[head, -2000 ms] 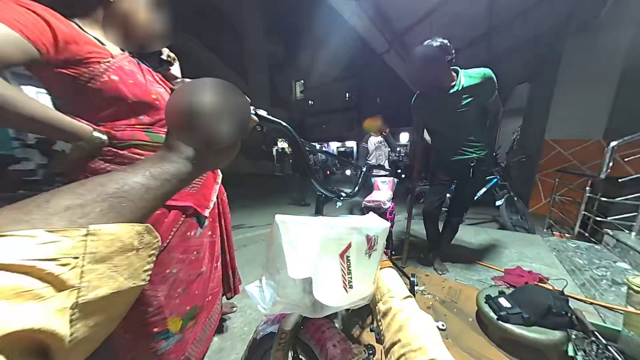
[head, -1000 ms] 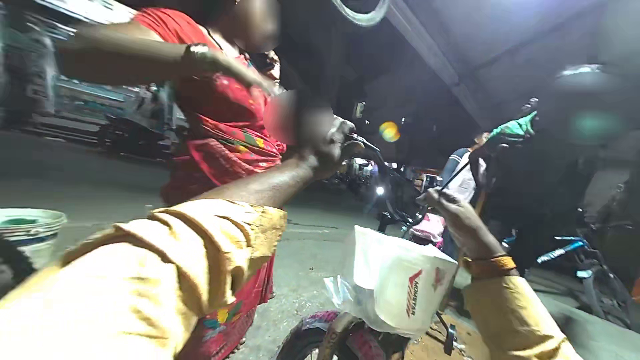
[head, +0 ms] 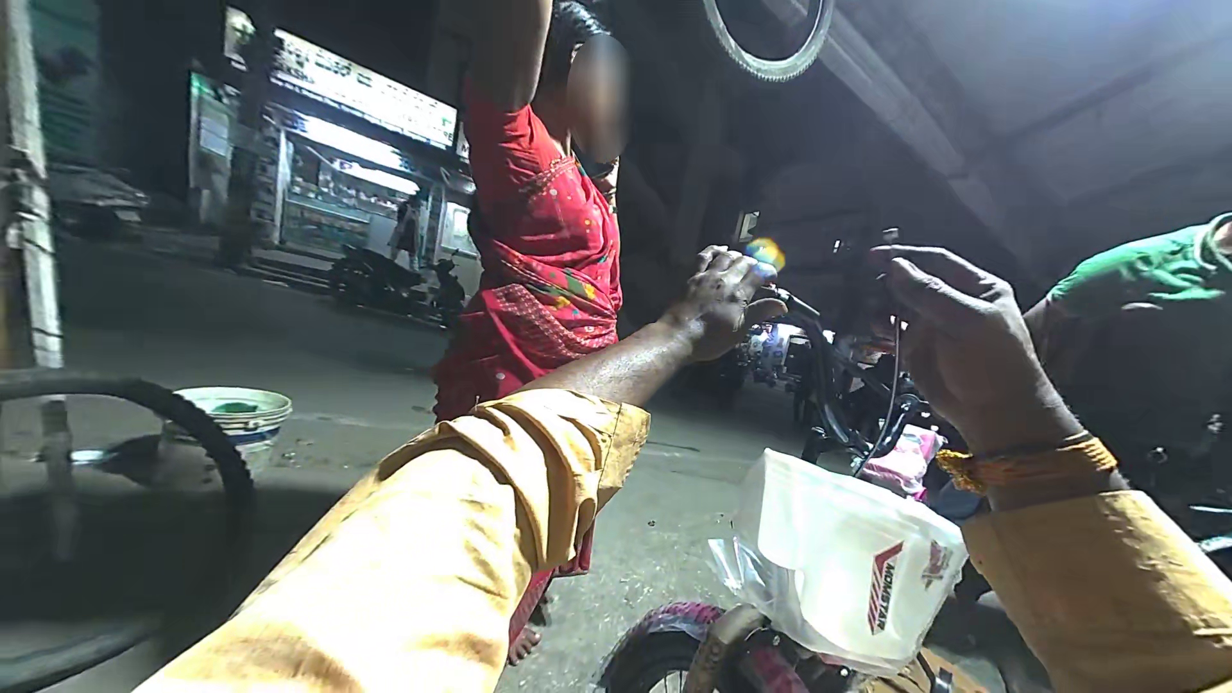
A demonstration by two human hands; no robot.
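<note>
My left hand (head: 727,300) is at the end of a small bicycle's black handlebar (head: 826,371), with the thumb apart; whether it grips the bar is hidden. Higher up on the right, my right hand (head: 972,337) pinches the upper end of a thin dark cable (head: 895,375), which hangs towards the handlebar. Below the hands, a white plastic guard or basket (head: 833,549) in clear wrap is on the bicycle's front. Under it show the fork (head: 722,640) and the front tyre (head: 645,640), with pink on it.
A person in red clothing (head: 549,279) stands just beyond my left arm. Another person in green (head: 1141,269) leans in at the right. A bucket (head: 274,412) and a dark tyre (head: 207,423) are at the left. Another tyre (head: 770,69) hangs overhead. Parked motorcycles (head: 385,284) stand farther back.
My right hand has come into view since two seconds ago and has since risen with the cable. The person in red has raised an arm. The view has swung left.
</note>
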